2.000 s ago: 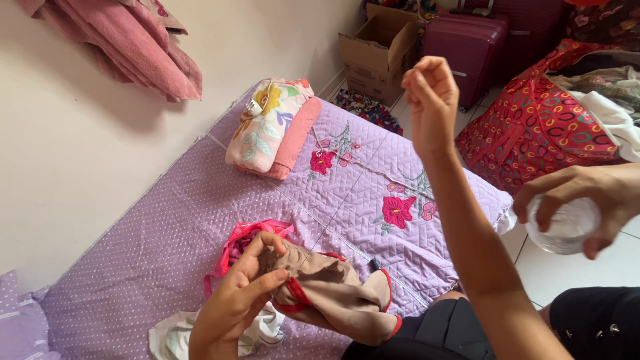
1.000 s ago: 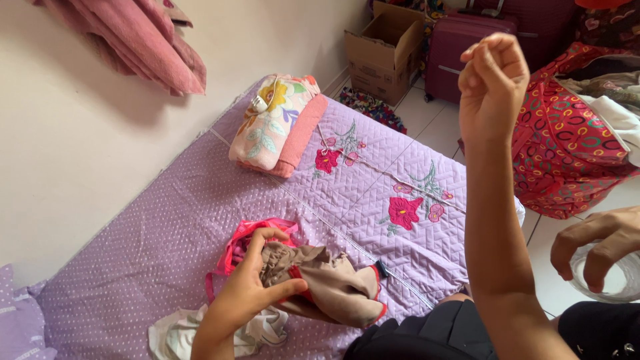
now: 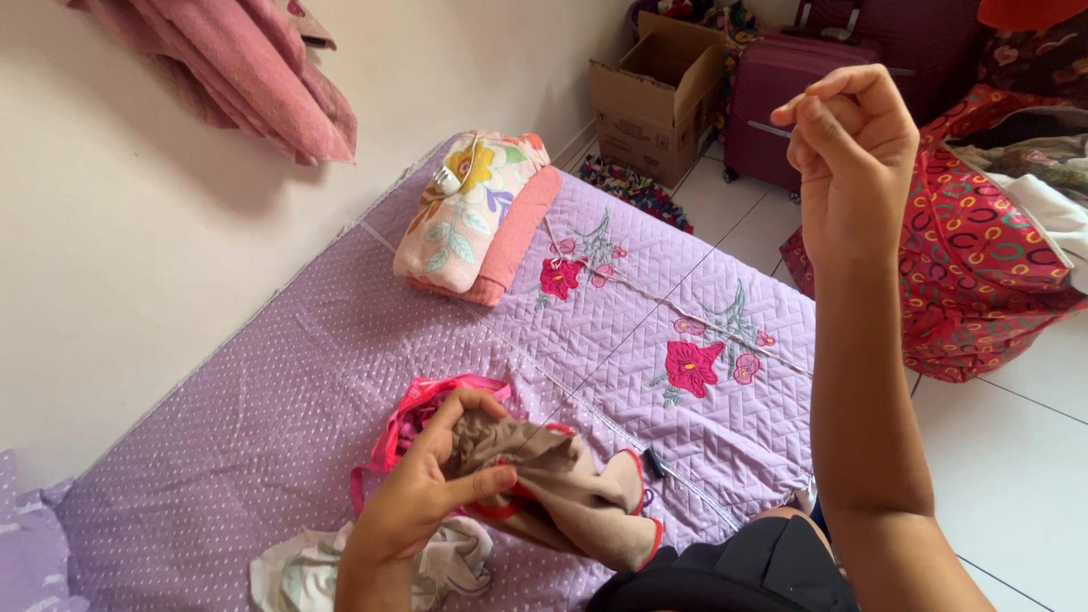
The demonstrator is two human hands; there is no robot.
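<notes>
Beige-brown cloth with red edging (image 3: 586, 501) is bunched up in my left hand (image 3: 442, 476), pinched between thumb and fingers above the bed. My right hand (image 3: 850, 144) is raised high at the upper right, thumb and fingertips pressed together. A thin dark thread (image 3: 629, 331) runs slantwise between the cloth and my raised right hand; its ends are too fine to see, and no needle can be made out. Behind my left hand lies a bright pink bag (image 3: 395, 429) with dark pink fabric inside. White crumpled cloth (image 3: 297, 565) rests on the bed below it.
The lilac bedspread (image 3: 255, 399) bears a rolled floral towel (image 3: 472, 212), a cord (image 3: 642, 293) and a small black object (image 3: 654, 463). Beyond stand an open cardboard box (image 3: 642, 127), a maroon suitcase (image 3: 765, 102) and a red patterned bag (image 3: 960, 280) of clothes on the tiles.
My right hand has risen, drawing away from the cloth. Another person's hand with a clear round container, at the right earlier, is out of view. My left hand still holds the cloth.
</notes>
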